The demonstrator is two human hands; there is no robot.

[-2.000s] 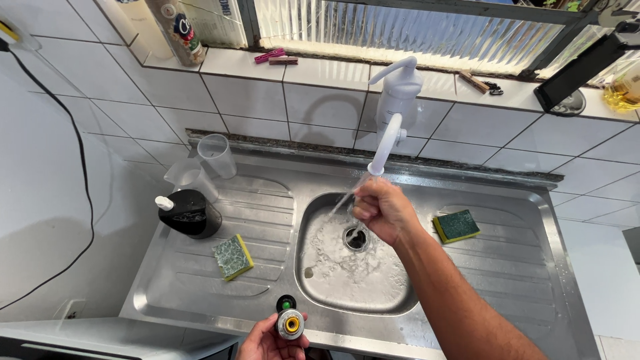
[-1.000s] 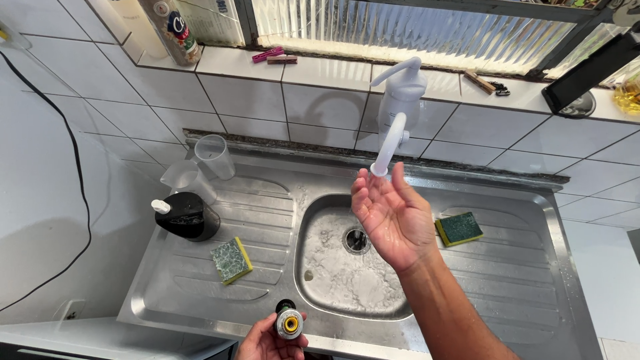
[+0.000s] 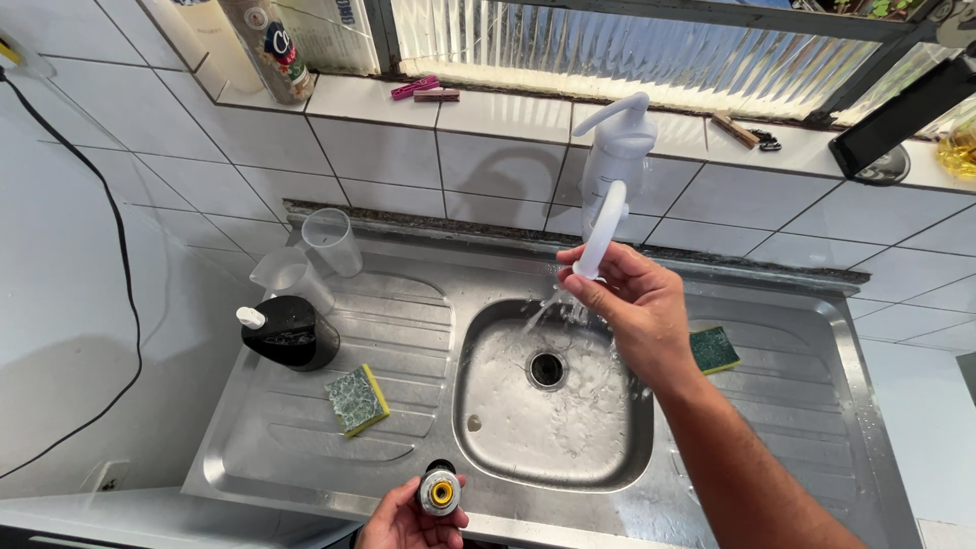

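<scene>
My right hand point(image 3: 640, 305) has its thumb and fingers around the outlet of the white faucet spout point(image 3: 606, 225), and water sprays from there into the stainless steel sink basin point(image 3: 553, 450). At the sink's front edge, my left hand point(image 3: 415, 522) holds a small metal cylindrical fitting point(image 3: 440, 492) with a yellow ring inside its end. A black part shows just behind this fitting. The white faucet body point(image 3: 619, 149) with its lever rises against the tiled wall. Below the spout, the round drain point(image 3: 547, 370) is uncovered.
A black soap dispenser point(image 3: 290, 333), a clear jug point(image 3: 293, 278), a clear cup point(image 3: 333, 242) and a green-yellow sponge point(image 3: 357, 400) stand or lie on the left drainboard. Another sponge point(image 3: 714, 350) is partly behind my right wrist. Clothespins point(image 3: 436, 95) and a black stand point(image 3: 900, 114) are on the ledge.
My right hand has gone from an open palm below the spout to fingers around its outlet. Water sprays more strongly than one second ago. My left hand keeps holding the metal fitting.
</scene>
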